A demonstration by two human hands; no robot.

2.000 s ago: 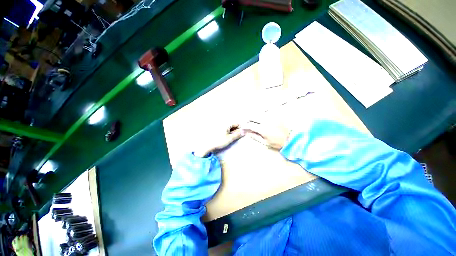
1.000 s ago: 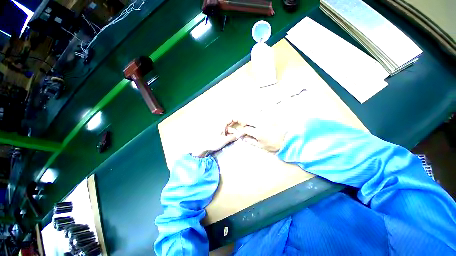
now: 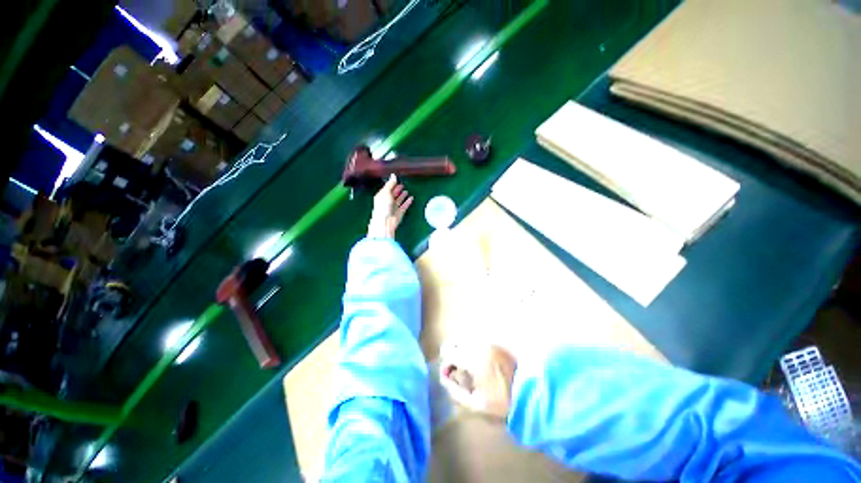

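A dark-red handheld appliance lies on the green conveyor, its handle pointing right. My left hand is stretched out just below it, fingers apart and fingertips close to the handle; contact is unclear. My right hand is over the tan cardboard work board, its fingers curled. A small dark-red spot shows at its fingertips; whether it is a held part is unclear in the glare. A white bottle with a round top stands at the board's far corner.
Another dark-red appliance lies left on the conveyor. A small dark round part and a dark oval part are also there. Pale strips, a strip stack and brown cardboard sheets lie right. Cartons stand beyond.
My left hand has left my right hand and reached forward to the conveyor appliance. My right hand stays over the board. The view has shifted, showing more of the far side and the cardboard sheets.
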